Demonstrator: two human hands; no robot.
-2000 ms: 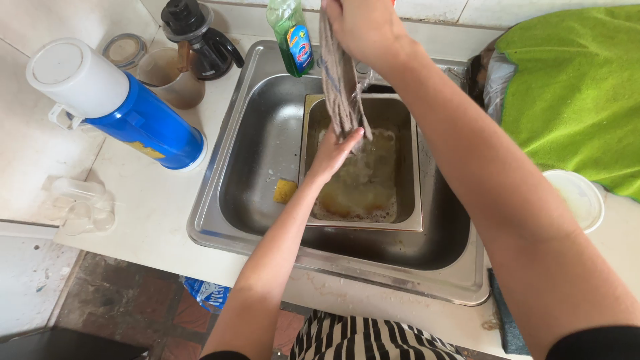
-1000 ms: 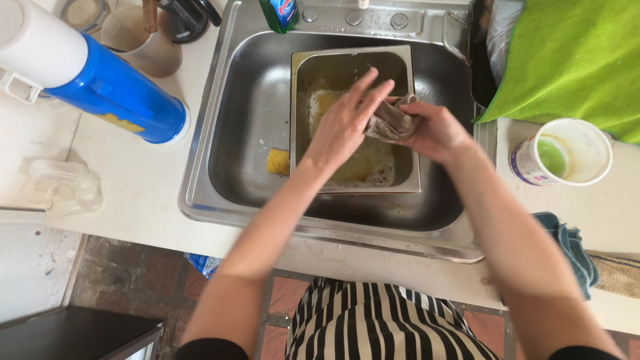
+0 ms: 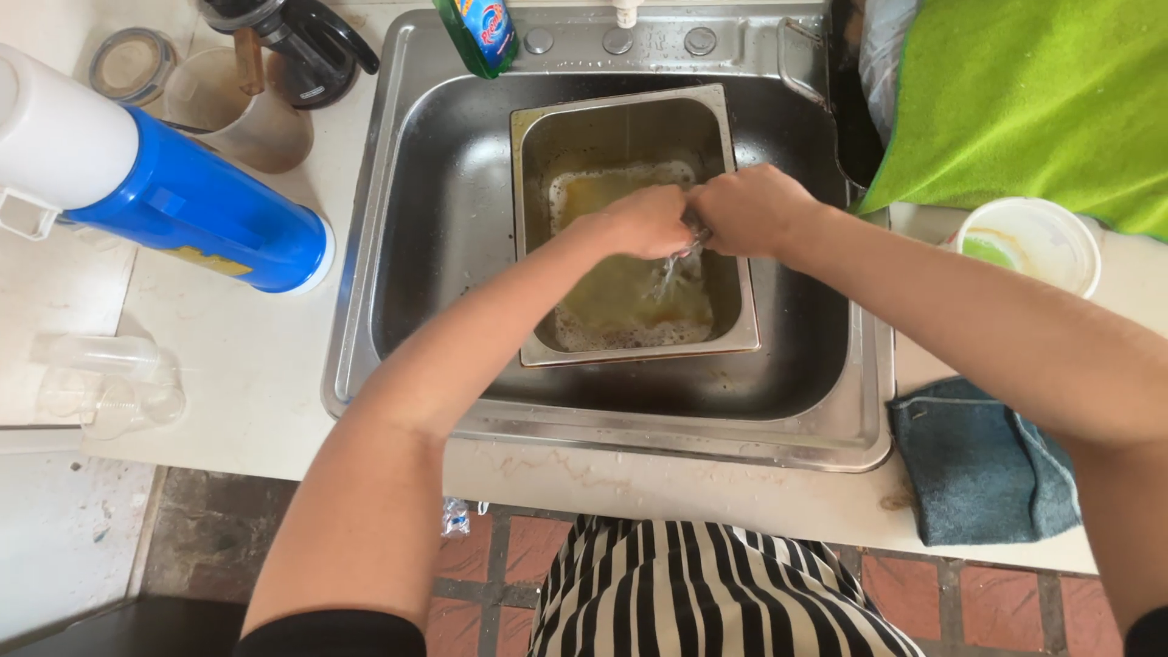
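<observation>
A rectangular stainless steel pan (image 3: 639, 354), holding cloudy yellowish water with foam at its edges, sits slightly turned inside the sink basin (image 3: 438, 228). Over its right half, my left hand (image 3: 650, 222) and my right hand (image 3: 753, 212) meet, both closed on a wet cloth (image 3: 698, 228). Little of the cloth shows between the fists; the rest is hidden by my fingers. Water runs down from it into the pan. A green dish soap bottle (image 3: 481, 36) stands at the sink's back rim, left of the faucet tip (image 3: 626, 13).
Left of the sink are a blue and white thermos (image 3: 210, 205), a plastic pitcher (image 3: 242, 119), a coffee carafe (image 3: 315, 64) and clear plastic containers (image 3: 114, 388). On the right lie a green towel (image 3: 1031, 109), a white tub (image 3: 1077, 242) and a folded blue-grey cloth (image 3: 985, 465).
The cloth hung long from my raised right hand, then was bunched between both hands; now my fists are closed around it and water falls. The yellow sponge seen earlier in the basin is out of sight.
</observation>
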